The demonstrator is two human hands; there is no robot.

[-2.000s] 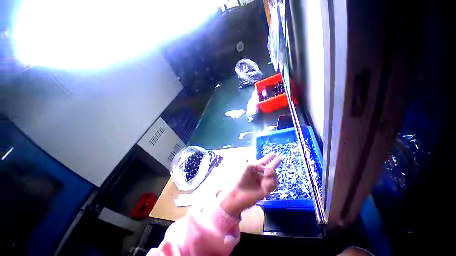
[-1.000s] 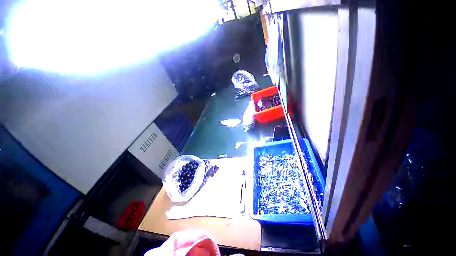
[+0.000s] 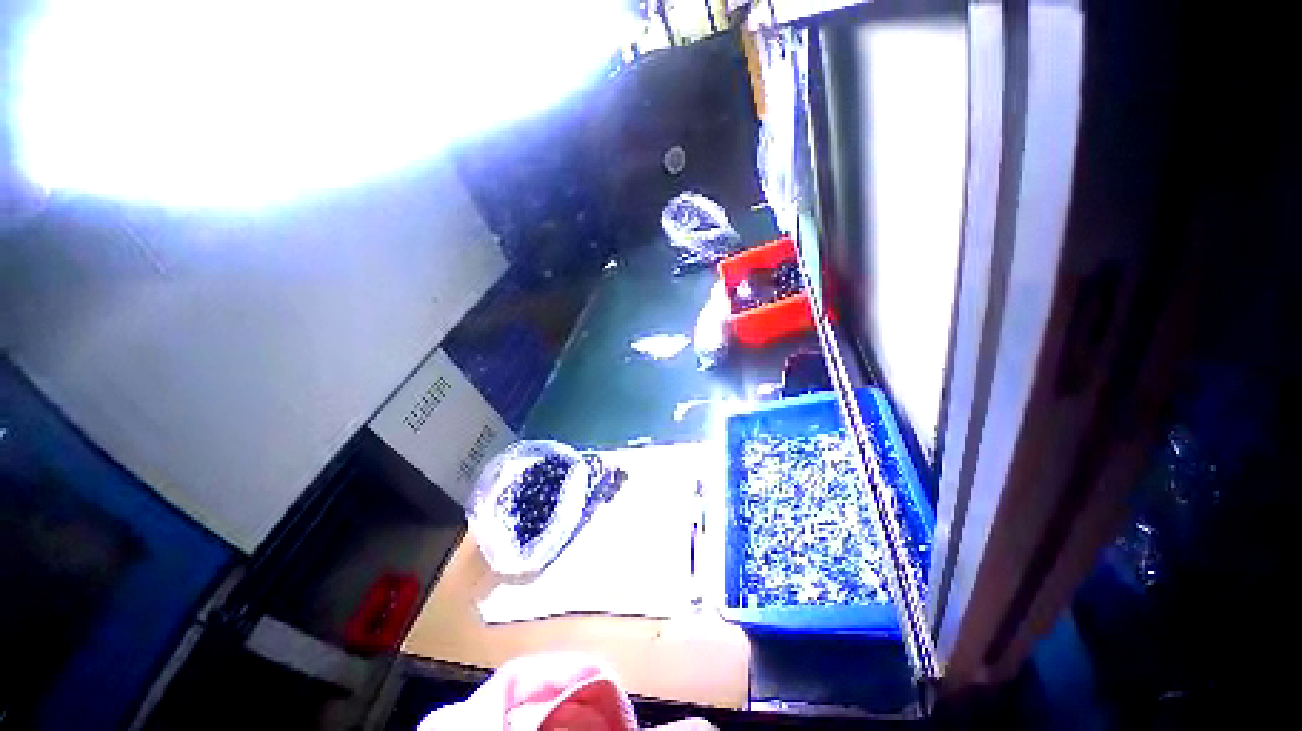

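The blue parts bin (image 3: 821,620) lies nearest on the right, full of tiny silvery pieces. The open clear plastic bag (image 3: 493,536) holds many black balls on the left of the tan board (image 3: 571,643). A white work sheet (image 3: 636,550) lies flat between bag and bin, with a thin dark line near its right side. A pink sleeve (image 3: 550,693) is cut off by the bottom edge, below the board. My left hand and my right hand are not visible.
A red bin (image 3: 771,321) with dark parts stands farther back, near a second clear bag (image 3: 697,222) on the green bench (image 3: 614,371). A pale panel edge (image 3: 985,286) rises on the right. Another red container (image 3: 383,611) is low at left. Glare fills the upper left.
My left hand, over the blue bin two seconds ago, has withdrawn down and out of view, leaving only the pink sleeve. The bin's contents and work sheet are now uncovered.
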